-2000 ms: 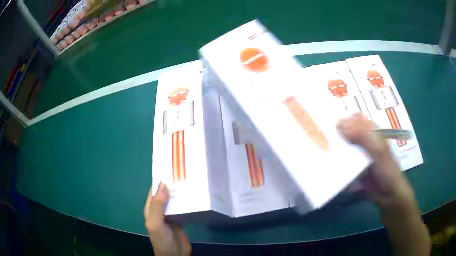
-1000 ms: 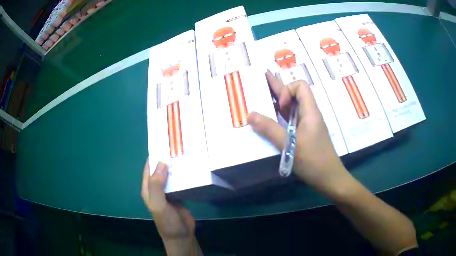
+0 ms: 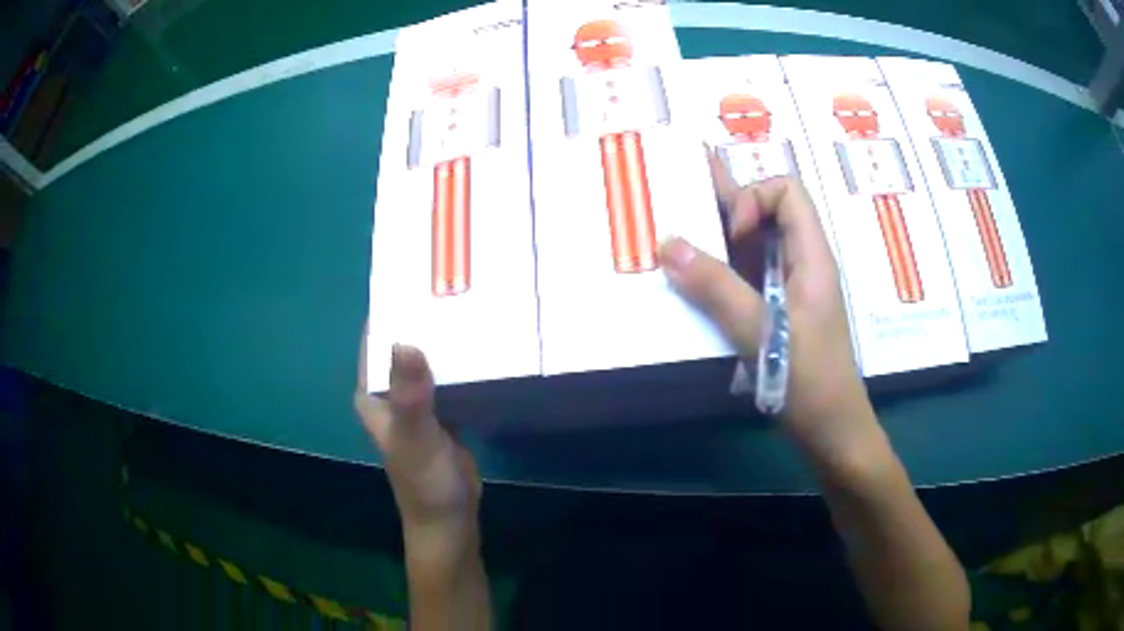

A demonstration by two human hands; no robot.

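Two white retail boxes with an orange head and striped handle printed on front stand side by side, nearer the camera: a left one (image 3: 407,271) and a right one (image 3: 573,296). My left hand (image 3: 425,431) grips the lower left corner of the left box, thumb on its front. My right hand (image 3: 789,296) holds the right box at its right side, thumb on the front, with a clear pen (image 3: 773,351) between the fingers. Three more such boxes lie in a row to the right, the nearest (image 3: 746,74) partly hidden by my right hand.
The boxes are over a green bench (image 3: 247,247) with a curved front edge. A white rail (image 3: 234,86) runs along its far side, with green belt beyond. Yellow-black tape (image 3: 234,569) marks the floor at lower left. A yellow sack (image 3: 1066,549) shows at lower right.
The box in my right hand was tilted over the others, then came upright beside the left box. Both boxes now stand closer together, edges nearly level, and larger in view.
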